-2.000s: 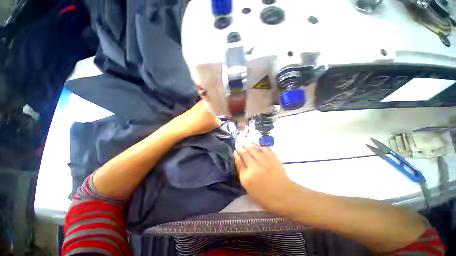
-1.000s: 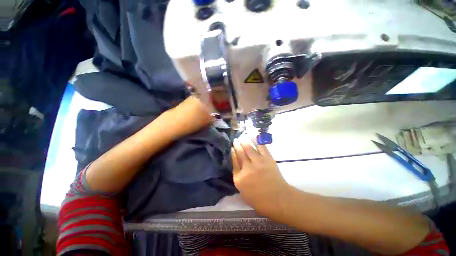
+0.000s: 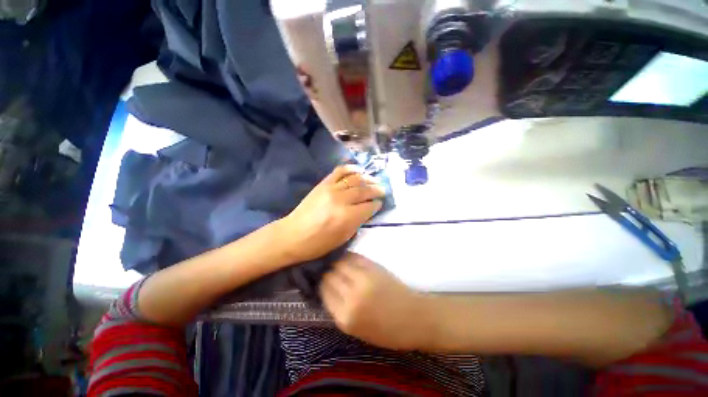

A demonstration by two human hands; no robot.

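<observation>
The dark grey-navy garment cloth (image 3: 194,194) lies bunched on the white table left of the needle and runs under both hands. My left hand (image 3: 334,209) is on the cloth just in front of the presser foot (image 3: 369,161), its fingers bent and pinching the cloth. My right hand (image 3: 361,298) is nearer the table's front edge, slightly blurred, its fingers closed on a dark fold of the cloth. The white sewing machine head (image 3: 326,70) stands over the needle area. The needle tip itself is hidden in glare.
Blue-handled thread snips (image 3: 640,226) lie right of the machine, beside a pale metal piece (image 3: 668,198). The control panel (image 3: 574,70) has a bright screen. A measuring tape (image 3: 264,312) runs along the table's front edge. Dark cloth (image 3: 70,85) is piled at far left.
My left hand has moved from beside the machine head to in front of the presser foot. My right hand has left the needle area and come back toward the front edge. The view has shifted.
</observation>
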